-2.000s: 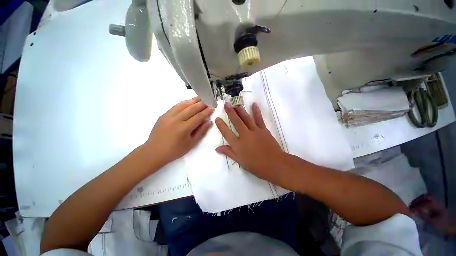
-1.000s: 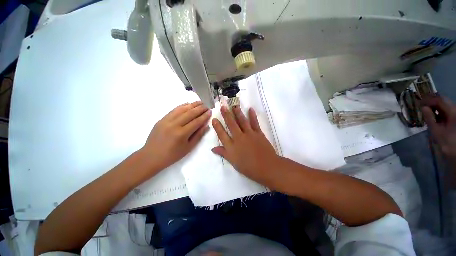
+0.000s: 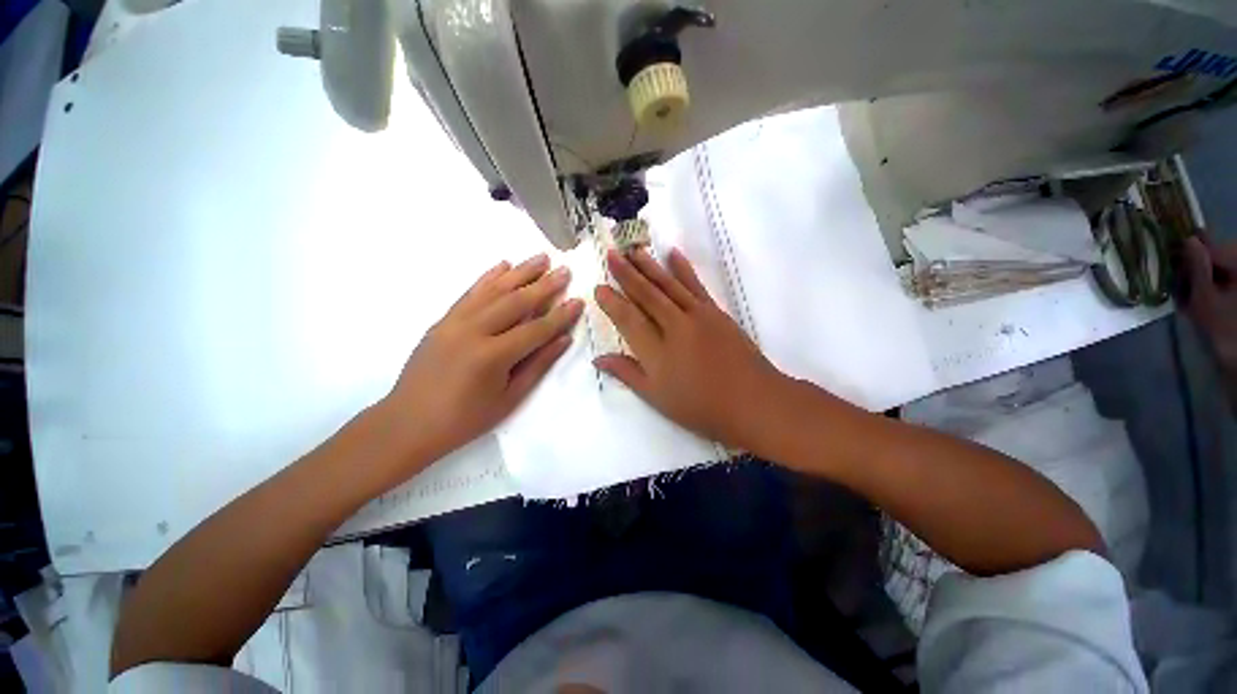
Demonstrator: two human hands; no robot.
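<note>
A white garment panel (image 3: 828, 305) with dark parallel lines lies under the head of the cream-white sewing machine (image 3: 814, 61). Its frayed edge is at the table's front edge. My left hand (image 3: 482, 346) lies flat on the cloth's left part, fingertips just below the needle area. My right hand (image 3: 692, 353) lies flat on the panel with spread fingers, fingertips just below the presser foot area. Neither hand grips anything. The needle and foot are too small and dark to make out clearly.
Stacked small white pieces (image 3: 997, 244) lie by the machine base, beside scissors (image 3: 1131, 254) with dark loops. Another person's hand (image 3: 1207, 292) is at the right edge. White panels (image 3: 1045, 461) hang or lie right of the lap. A ruler scale (image 3: 434, 481) runs along the front edge.
The panel has moved up under the machine, so less of it lies toward the lap. My hands stay on it. The other person's hand came to the scissors and has drawn back right.
</note>
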